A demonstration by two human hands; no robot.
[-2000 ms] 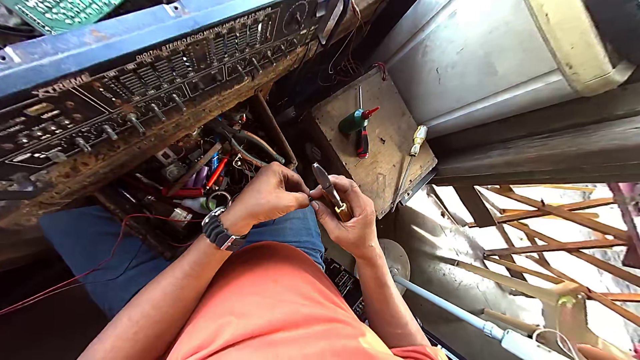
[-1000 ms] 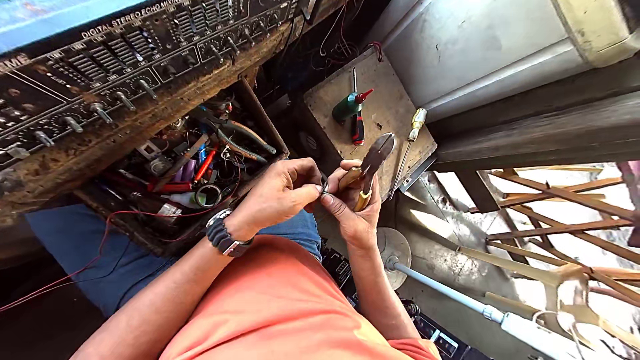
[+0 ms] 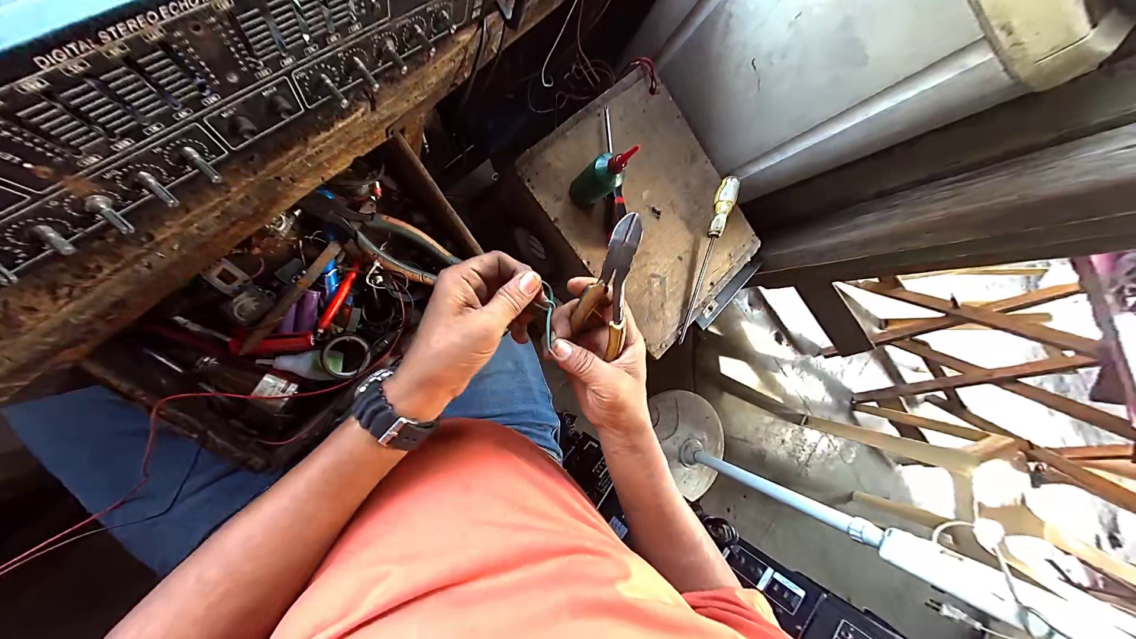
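My left hand (image 3: 475,328), with a dark watch (image 3: 390,417) at its wrist, pinches one part of a thin teal wire (image 3: 548,312) between thumb and fingers. Diagonal cutting pliers (image 3: 614,275) with yellowish handles rest in my right hand (image 3: 603,364), their jaws pointing up and away from me. The thumb of that hand also presses on the lower part of the wire loop. Both hands are close together above my lap, beside the open drawer. The wire's ends are hidden by the fingers.
A mixing amplifier (image 3: 160,106) stands on the wooden bench (image 3: 293,169). Below it, a drawer (image 3: 213,444) holds larger pliers (image 3: 399,244), a red tool (image 3: 340,297) and wires. A green bottle (image 3: 596,180) and a screwdriver (image 3: 723,206) lie about a wooden board (image 3: 670,248). A white-blue pole (image 3: 781,497) is at right.
The pliers in my right hand have turned from lying across the palm to jaws upward. A teal wire loop now shows between my hands. The view has shifted slightly.
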